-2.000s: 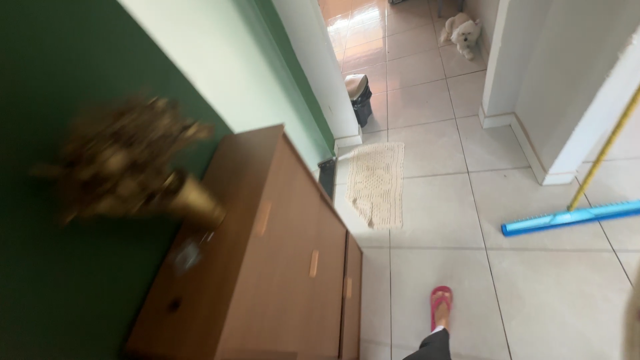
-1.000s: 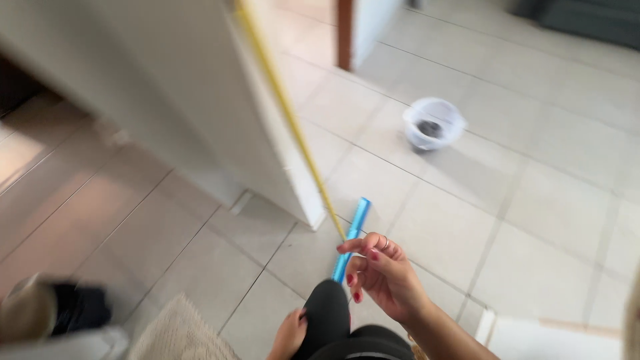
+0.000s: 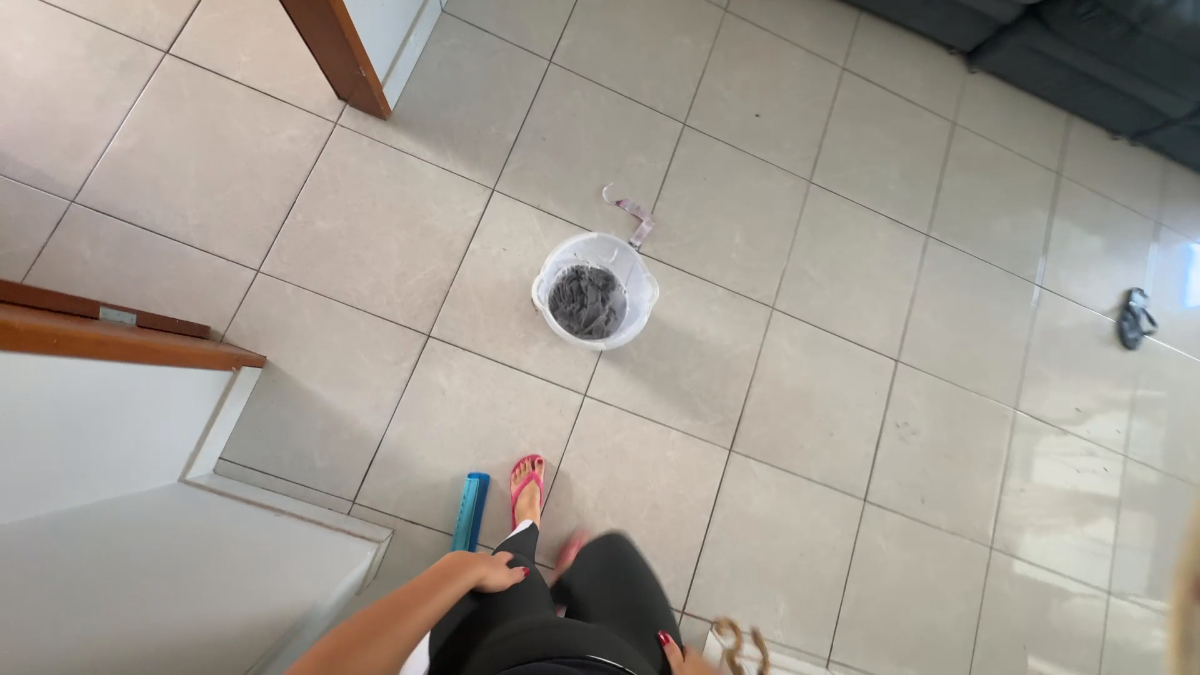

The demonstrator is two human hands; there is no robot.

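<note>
My left hand point(image 3: 492, 571) lies against the dark trouser leg over my thigh, its fingers partly curled; whether it grips the cloth is unclear. At the bottom edge, my right hand point(image 3: 682, 656) is beside the other thigh, mostly cut off, with a red nail showing. A blue squeegee head point(image 3: 472, 511) is on the floor left of my pink flip-flop point(image 3: 527, 483); its handle is not visible. Farther forward stands a whitish plastic bucket point(image 3: 647, 295) with a crumpled grey cloth point(image 3: 588, 302) inside. A pinkish, bent strip point(image 3: 641, 225) lies against its far side.
White walls with wooden door frames point(image 3: 141, 336) stand at the left and upper left point(image 3: 361, 66). A dark sofa point(image 3: 1078, 75) is at the upper right, and a black sandal point(image 3: 1135, 320) lies far right. A curled brown object point(image 3: 741, 647) shows at the bottom. The floor is light tile.
My right hand, one second ago raised in front of me by the squeegee, is now down at the bottom edge. The yellow handle has left view. The view has swung toward the bucket.
</note>
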